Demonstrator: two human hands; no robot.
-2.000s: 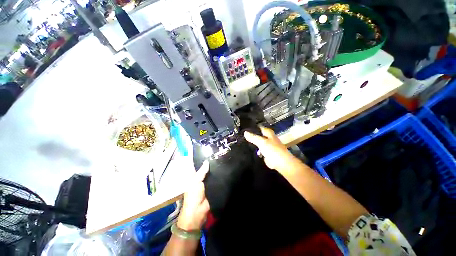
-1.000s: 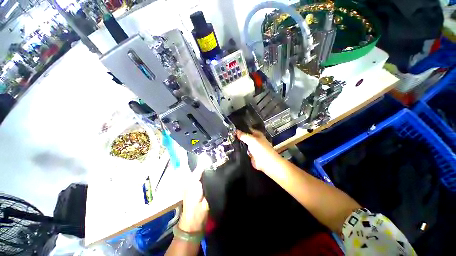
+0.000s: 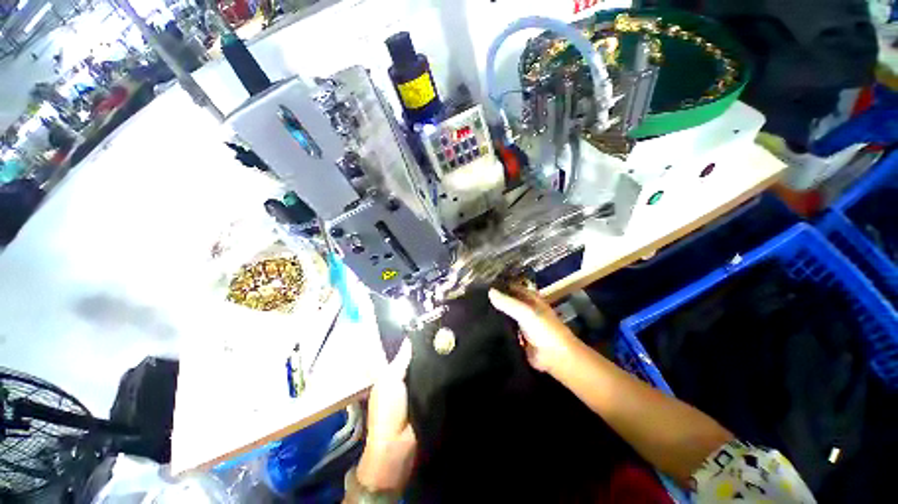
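The black garment point(image 3: 473, 394) lies in front of the button sewing machine point(image 3: 389, 241), its top edge just below the lit needle area. A gold button point(image 3: 444, 341) sits on the cloth near that edge. My left hand point(image 3: 390, 418) holds the garment's left side, and the fingertips are washed out by glare. My right hand point(image 3: 537, 330) holds its upper right edge, with some fingers hidden under the cloth. The feeder's loading arm point(image 3: 532, 241) is blurred and reaches toward the needle area.
A bag of gold buttons point(image 3: 266, 283) and a small tool point(image 3: 295, 371) lie on the left of the table. A keypad point(image 3: 461, 143), a black bottle point(image 3: 414, 84) and a green-rimmed bowl feeder point(image 3: 689, 120) stand behind. A blue crate point(image 3: 724, 281) holds dark cloth at right.
The garment edge has come out from under the machine head toward me, showing the gold button. My right hand has moved down and right with it. The loading arm has swung in toward the needle.
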